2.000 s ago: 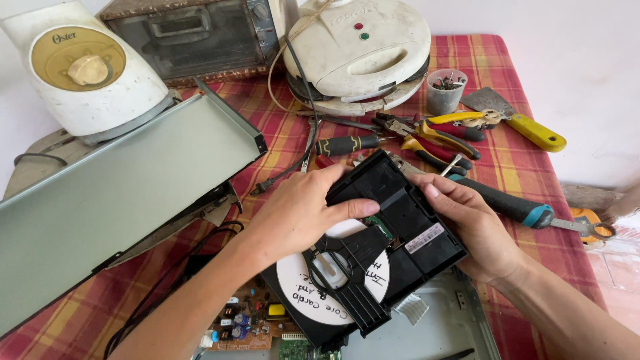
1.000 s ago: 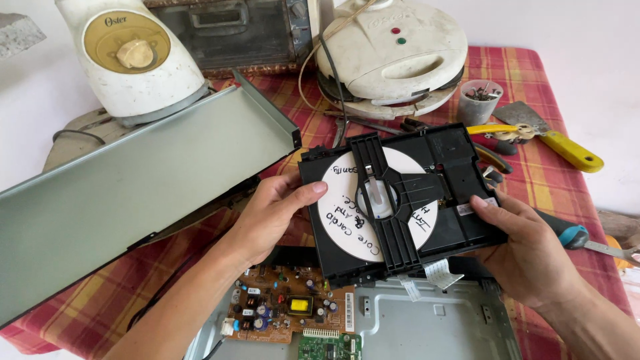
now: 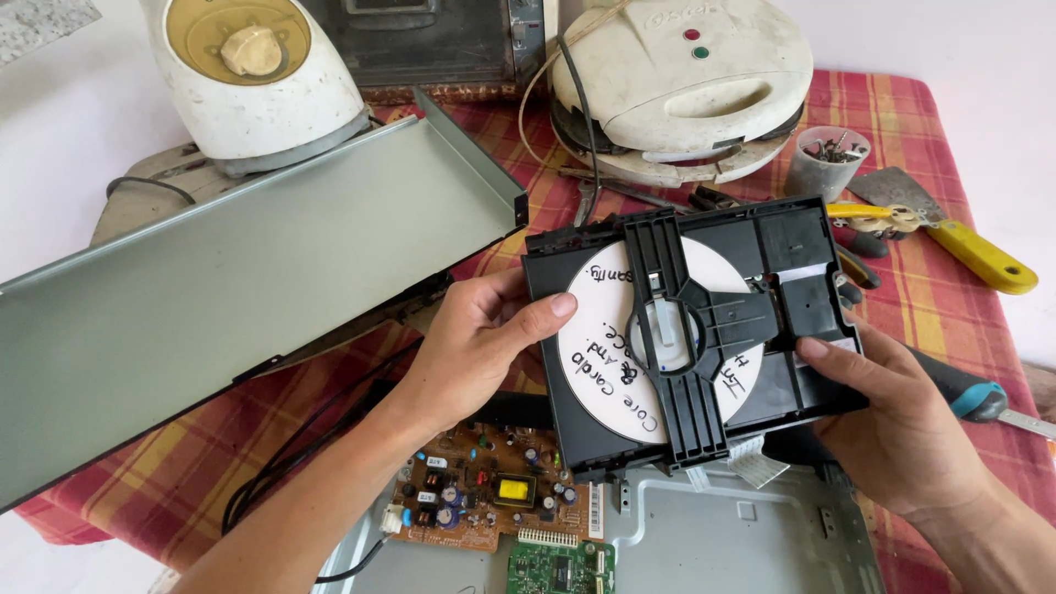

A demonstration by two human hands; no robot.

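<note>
A black plastic disc drive mechanism (image 3: 792,239) is held up between my two hands, over an open metal player chassis (image 3: 742,528). A white disc with handwriting (image 3: 594,363) lies in it, under a black clamp bridge (image 3: 697,412). My left hand (image 3: 478,346) grips the drive's left edge, thumb on top beside the disc. My right hand (image 3: 907,412) holds the right edge, thumb on top and fingers beneath. White ribbon cables (image 3: 755,464) hang from the drive's lower side. Below, the chassis carries a brown power circuit board (image 3: 470,528) and a green circuit board (image 3: 561,569).
A sheet-metal cover (image 3: 272,264) leans at left, near a white blender base (image 3: 264,107). Behind are a toaster oven (image 3: 445,41) and a white sandwich maker (image 3: 685,82). At right are a cup of screws (image 3: 827,161), a yellow-handled scraper (image 3: 982,256) and a black-and-blue handled tool (image 3: 965,392).
The drive, earlier tilted with its disc partly covered by my left hand, has been turned so its disc side faces up. My left hand has shifted to its left edge.
</note>
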